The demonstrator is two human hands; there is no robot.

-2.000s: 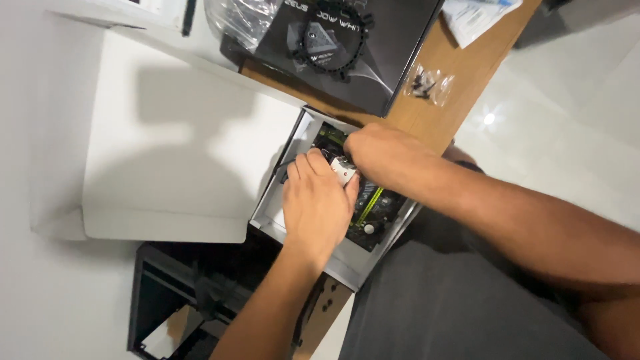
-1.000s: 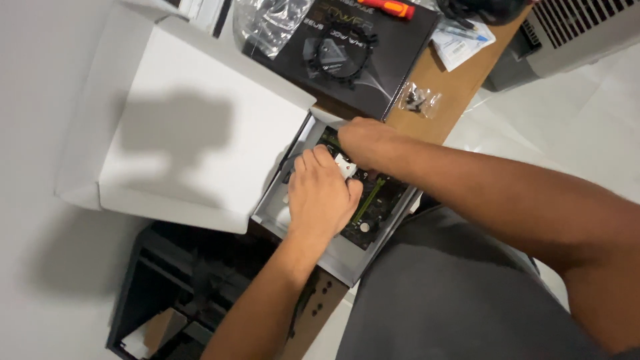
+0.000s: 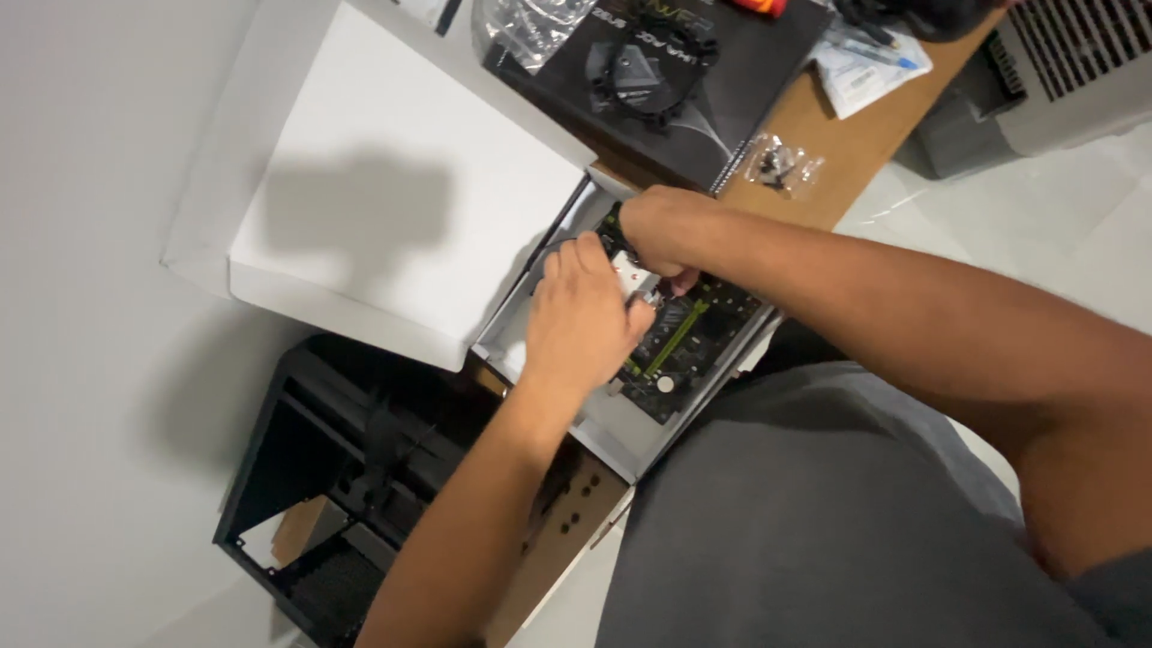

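A dark motherboard with green slots (image 3: 675,337) lies in an open shallow cardboard box (image 3: 621,441). On the board stands a pale metal block with copper-coloured dots (image 3: 633,274), probably a CPU cooler. My left hand (image 3: 580,310) rests over it from the left, fingers curled along its far side and thumb at its near side. My right hand (image 3: 670,229) is bent down against the block's upper right side; its fingertips are mostly hidden, so what they hold cannot be told. A thin dark cable runs beside the left fingers.
The box's white lid (image 3: 387,180) stands open at left. Below it is a black computer case (image 3: 333,423). A black product box (image 3: 630,99) bears a black mounting ring (image 3: 657,72) and an orange-red tool handle (image 3: 760,5). A small bag of screws (image 3: 778,168) lies on the wooden table (image 3: 819,193).
The view has shifted. Both hands remain at the metal block over the motherboard, with no plain change of grip.
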